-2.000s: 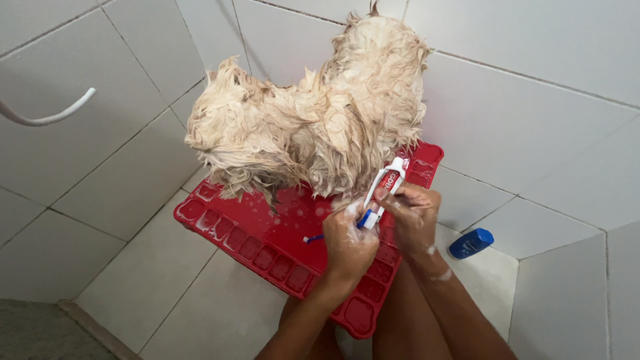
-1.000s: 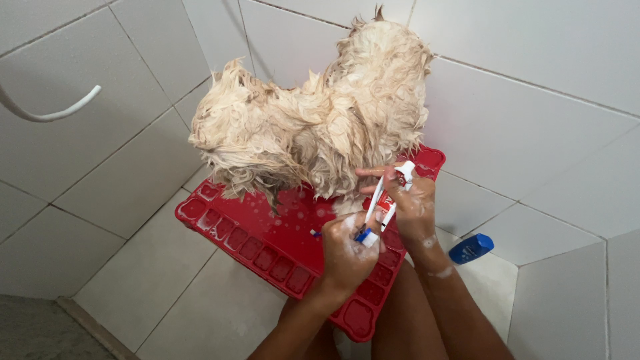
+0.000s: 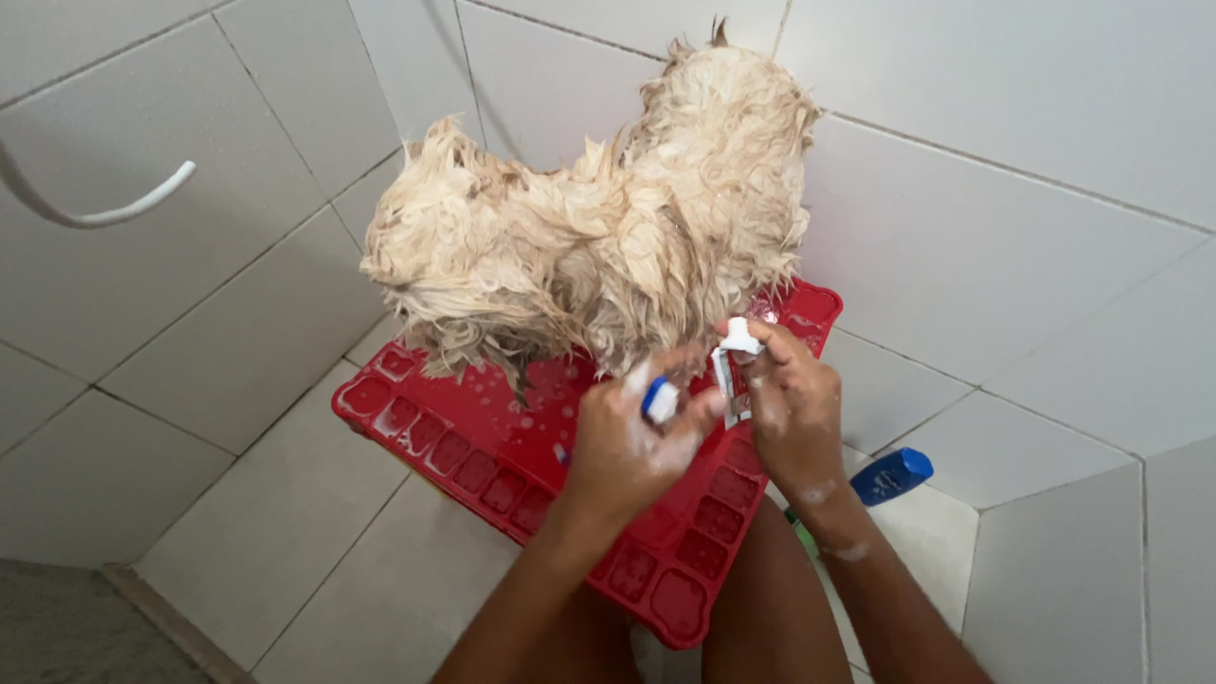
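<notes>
A wet, lathered dog with cream fur (image 3: pixel 617 228) stands on a red plastic tabletop (image 3: pixel 655 508). My left hand (image 3: pixel 632 437) is closed around a blue and white toothbrush (image 3: pixel 660 400); the brush's thin blue end shows at the left of the hand. In my right hand (image 3: pixel 793 399) is a red and white tube (image 3: pixel 730 380) with a white cap (image 3: pixel 740 336) at its upper end, held between fingers and thumb. Foam clings to both hands and the right wrist. The left thumb is close to the tube; whether it touches cannot be told.
A blue bottle (image 3: pixel 891 477) stands on the tiled floor (image 3: pixel 399 570) to the right, with something green (image 3: pixel 806 539) partly hidden by my right arm. Pale tiled walls (image 3: pixel 978 247) close in behind and at both sides. A white curved hose or bar (image 3: pixel 142 204) juts in at the left.
My left hand has turned, and its fingers now reach up beside the tube. The tube's capped end was higher against my right fingers one second ago; the dog has stayed in place.
</notes>
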